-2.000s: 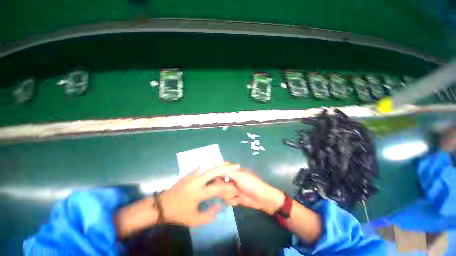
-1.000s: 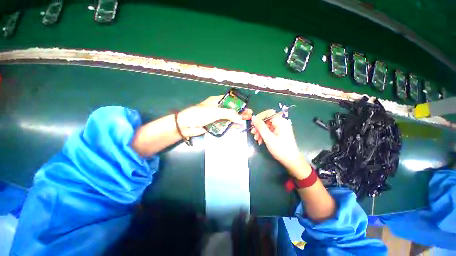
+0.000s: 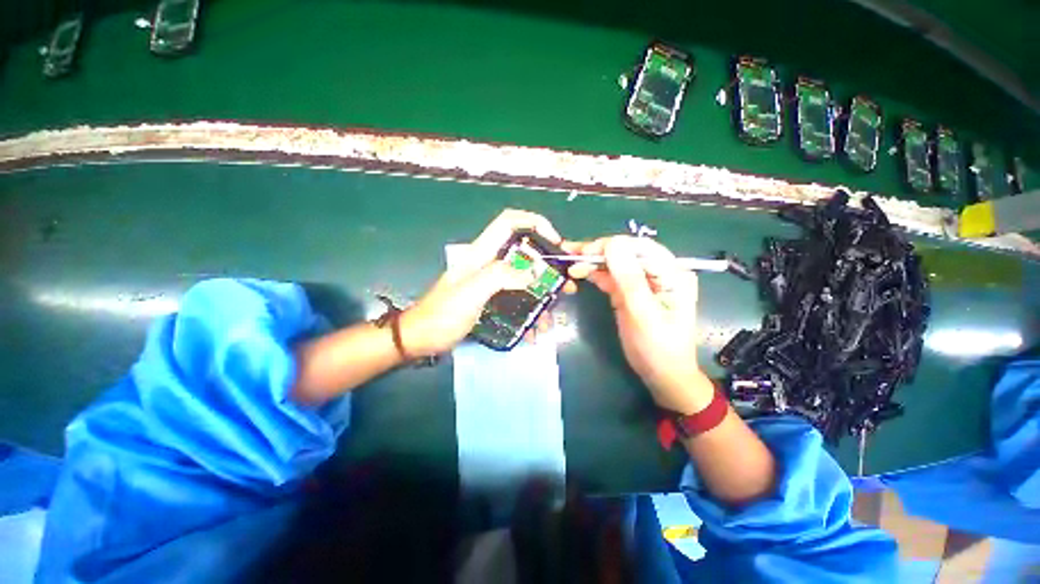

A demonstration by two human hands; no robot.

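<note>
A phone unit (image 3: pixel 520 306) with a black frame and green board is held tilted in my left hand (image 3: pixel 473 283), above the top end of the pale blue-white sheet (image 3: pixel 509 416). The left thumb lies over the board. My right hand (image 3: pixel 648 299) holds a thin pale tweezers-like tool (image 3: pixel 701 265) like a pen. The tool's thin tip reaches over the upper part of the board. Whether the tip touches or grips anything is too small to tell.
A big heap of black plastic parts (image 3: pixel 844 314) lies on the bench at right. Small white pieces (image 3: pixel 641 229) lie beyond my right hand. Past the worn cream belt edge strip (image 3: pixel 456 152), several phones stand on the green conveyor belt (image 3: pixel 399 69). A blue sleeve (image 3: pixel 1015 416) shows at far right.
The phone has come a little nearer to me and my left thumb has moved onto the board. The tool now points left across the board. The belt phones have shifted left.
</note>
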